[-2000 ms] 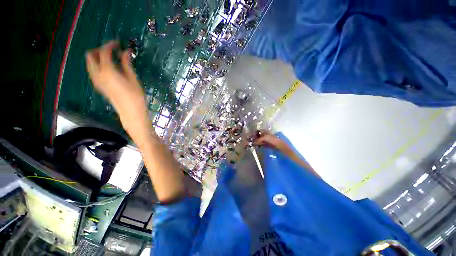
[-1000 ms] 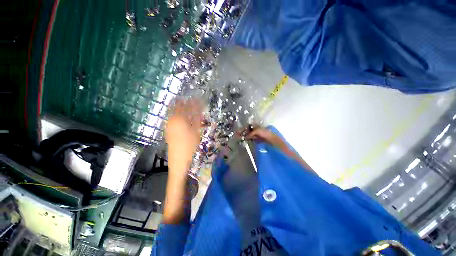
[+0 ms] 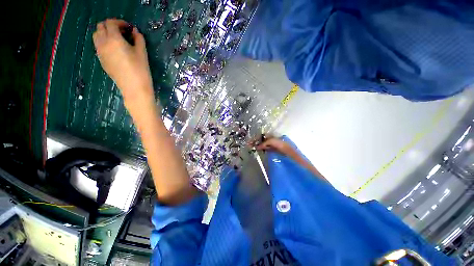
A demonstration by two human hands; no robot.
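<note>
A clear tray (image 3: pixel 200 148) heaped with small dark and silvery components is at my waist, beside the bench. My right hand (image 3: pixel 275 145) holds the tray's right edge; a thin white stick (image 3: pixel 263 169) points down from the fingers, and the fingertips are too small to make out. My left hand (image 3: pixel 120 45) is over the green bench, palm down, its thumb and fingers around a small dark component (image 3: pixel 127 34); the fingertips partly hide it. More small components (image 3: pixel 176 14) lie on the bench to the right of my left hand.
A glossy clear tray (image 3: pixel 221 21) with pieces lies along the bench edge. A black strap (image 3: pixel 73 156) lies on white sheets at the lower left. A person's blue smock (image 3: pixel 358 47) fills the upper right. A red line runs along the far side of the bench.
My left hand went from the bench to above the waist tray, then back up to the bench around a dark component. My right hand stays at the tray edge. The view shifted slightly.
</note>
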